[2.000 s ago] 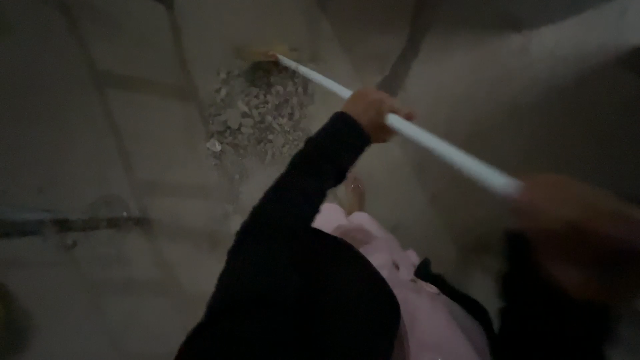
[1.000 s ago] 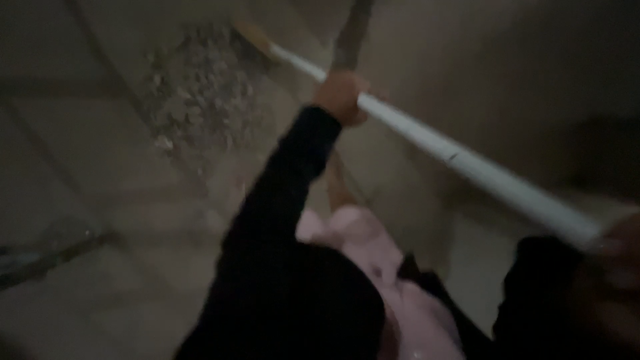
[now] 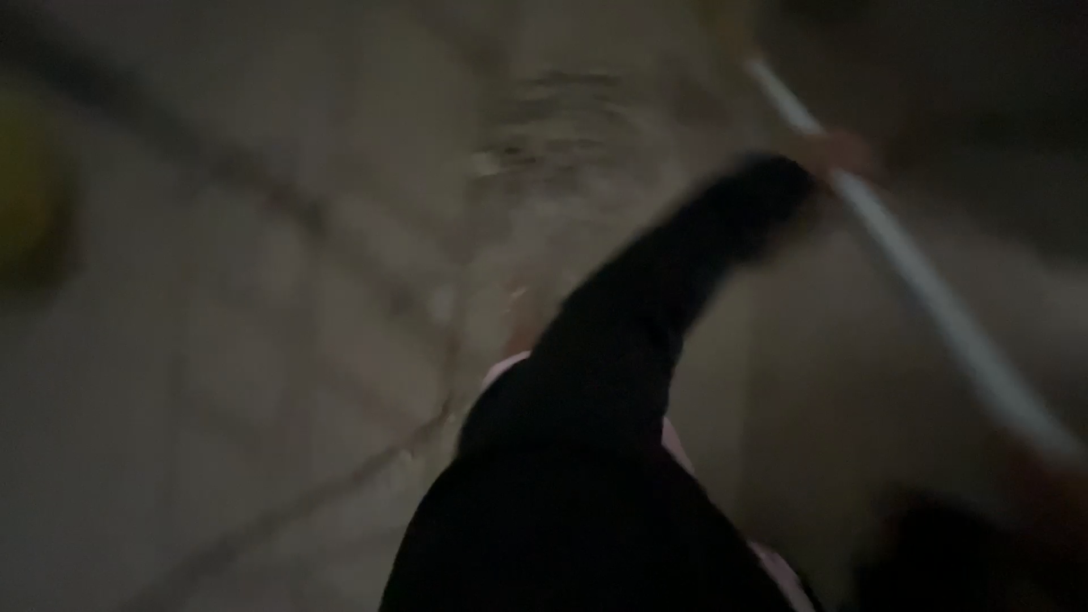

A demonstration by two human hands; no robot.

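Note:
A long white pole (image 3: 926, 289) slants from the upper middle right to the right edge. My left hand (image 3: 841, 157), below a black sleeve, is closed around it near its far end. At the right edge my right hand (image 3: 1045, 484) grips the near part, dim and partly out of view. The pole's far end meets a blurred yellowish-brown head (image 3: 733, 34) at the top; its kind cannot be told. Left of that head, a patch of loose debris (image 3: 552, 127) lies on the floor, smeared by motion.
A blurred yellow-green object (image 3: 30, 191) is at the left edge. Dark lines cross the grey floor (image 3: 255, 323). Part of a bare foot or leg (image 3: 518, 327) shows beyond pink clothing (image 3: 506, 367). The scene is dim.
The view has swung strongly, bringing the yellow-green object in at the left. The pole now lies more steeply in view, with both hands still on it.

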